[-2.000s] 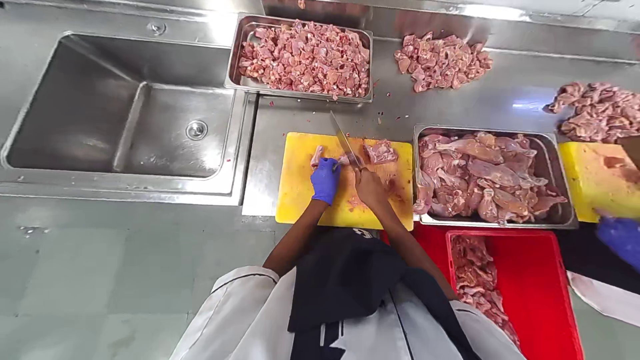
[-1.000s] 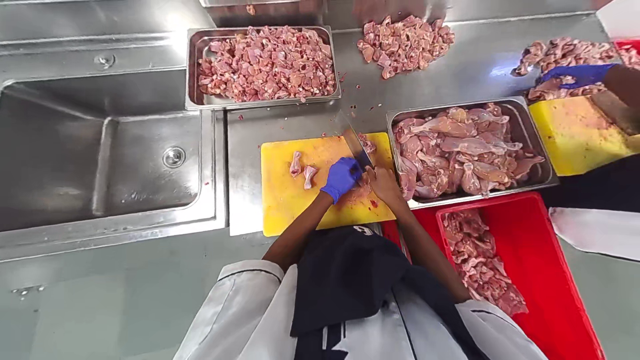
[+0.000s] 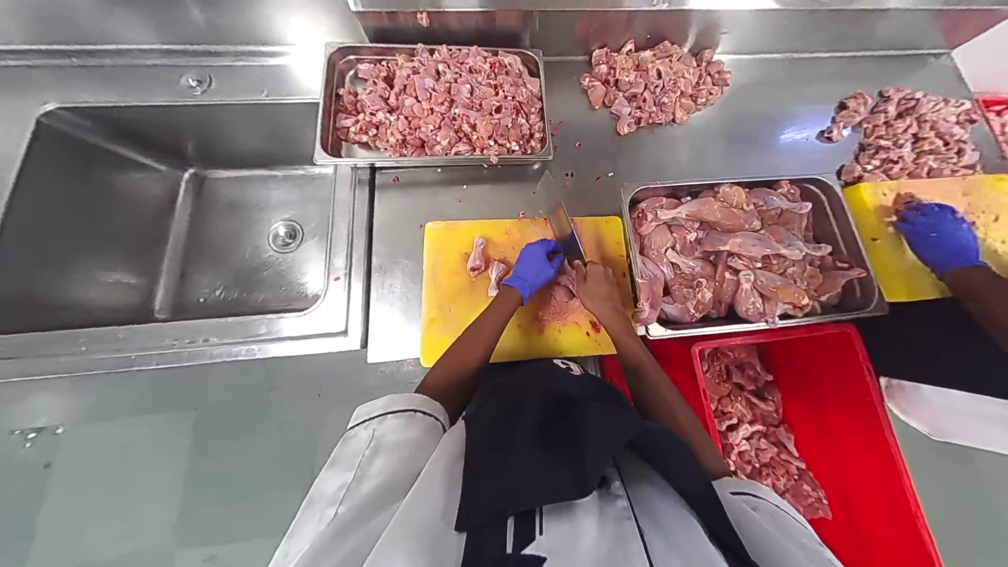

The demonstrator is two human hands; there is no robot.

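Note:
My right hand (image 3: 598, 293), bare, is closed on the handle of a large knife (image 3: 564, 224), whose blade points up and away over the yellow cutting board (image 3: 449, 331). My left hand (image 3: 535, 269), in a blue glove, is beside the blade and presses on a piece of raw chicken (image 3: 563, 285), partly hidden between the hands. Two small cut chicken pieces, one upper (image 3: 476, 257) and one lower (image 3: 497, 277), lie left of my gloved hand. Right of the board, a steel tray (image 3: 872, 295) holds raw chicken legs (image 3: 752, 242).
A steel tray (image 3: 321, 130) of chopped chicken stands behind the board. A pile of pieces (image 3: 655, 85) lies to its right. A steel sink (image 3: 244, 236) is at left, a red crate (image 3: 843, 409) with meat below right. A co-worker's gloved hand (image 3: 939, 236) is over another yellow board (image 3: 874, 268).
A second cut piece lies left of my gloved hand, where two seconds ago one showed. The co-worker's hand has moved from the far pile onto their board since one second ago.

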